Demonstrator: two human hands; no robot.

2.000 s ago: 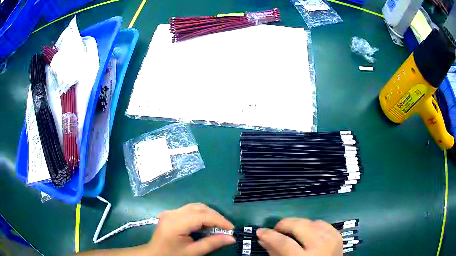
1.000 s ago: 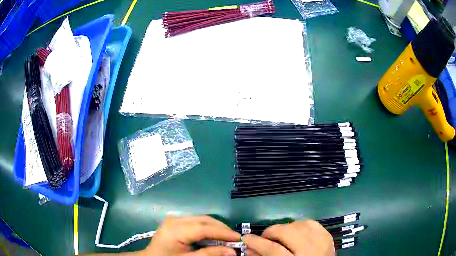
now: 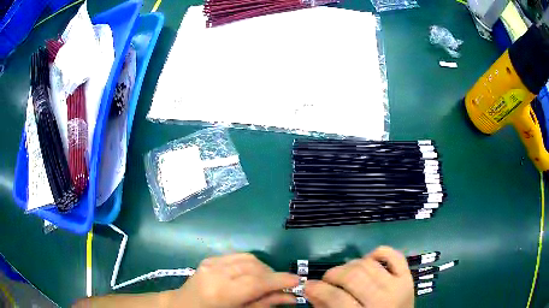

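Note:
My left hand (image 3: 241, 281) is at the bottom edge, fingers pinched around the end of a white marker tube strip (image 3: 159, 274) that trails left in a bent line. My right hand (image 3: 361, 283) is close beside it, fingertips on a black wire with a white sleeve (image 3: 299, 289); the fingers hide most of the contact. Lower black wires (image 3: 427, 274) stick out to the right of my right hand, with white sleeves at their ends. Above lies a pile of black wires (image 3: 361, 180) with white right ends.
A clear zip bag (image 3: 195, 171) lies left of the pile. A white sheet (image 3: 271, 72) with dark red wires (image 3: 253, 9) lies behind. Blue trays (image 3: 96, 180) stand left. A yellow heat gun (image 3: 496, 99), crumpled film (image 3: 444, 39) and a white piece (image 3: 448, 64) are at right.
My fingertips have come together from a small gap at a wire's left end. One lower wire now sticks out farther right. The view has shifted slightly.

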